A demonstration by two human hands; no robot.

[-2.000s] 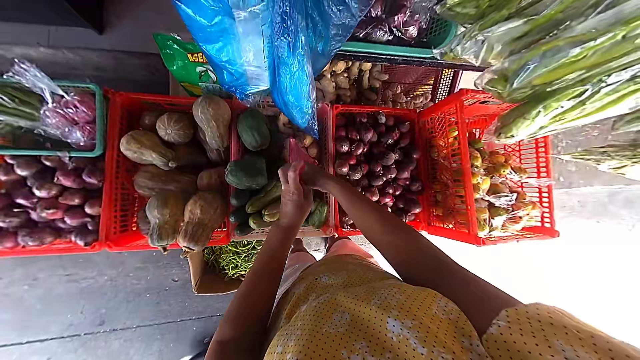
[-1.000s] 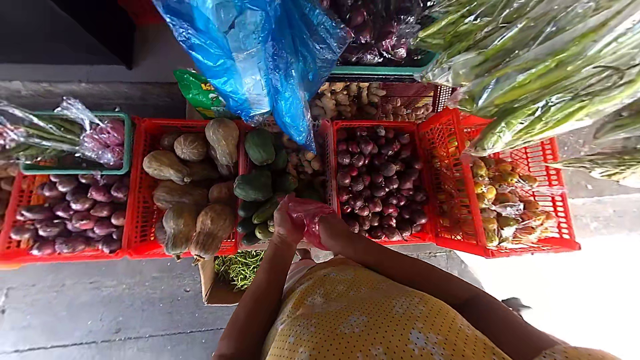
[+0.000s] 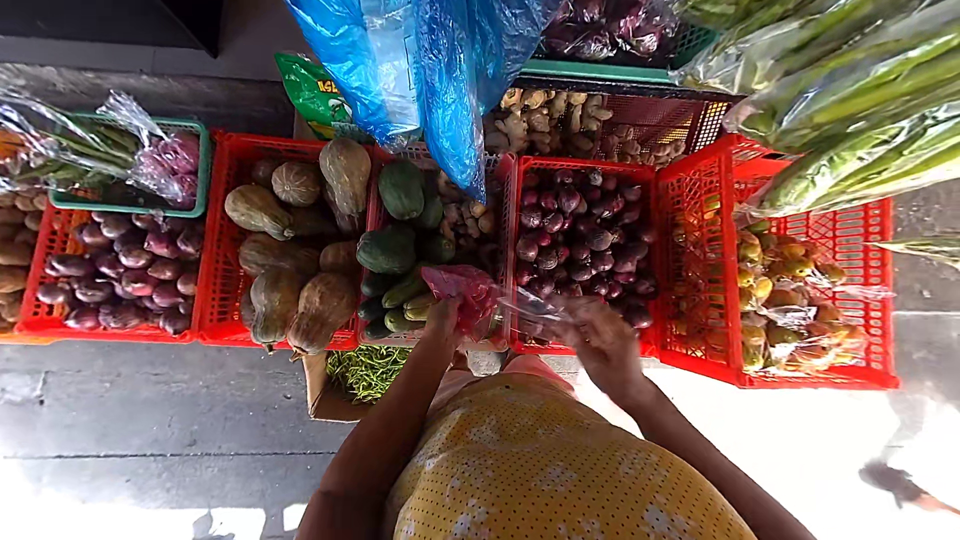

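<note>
My left hand grips a pink plastic bag, which is bunched up over the cucumbers. Clear plastic stretches from the pink bag to my right hand, whose blurred fingers are closed on it. That hand is over the front edge of the red crate of red onions. Dark green squashes or papayas lie behind the cucumbers. What the pink bag holds cannot be made out.
Brown squashes fill a red crate to the left. Blue plastic bags hang ahead. Bagged long green vegetables overhang a crate of bagged fruit at right. A cardboard box of green chillies stands by my legs.
My hands, close together on the pink bag before, are now apart, with the right one moved to the right. Clear plastic now stretches between them.
</note>
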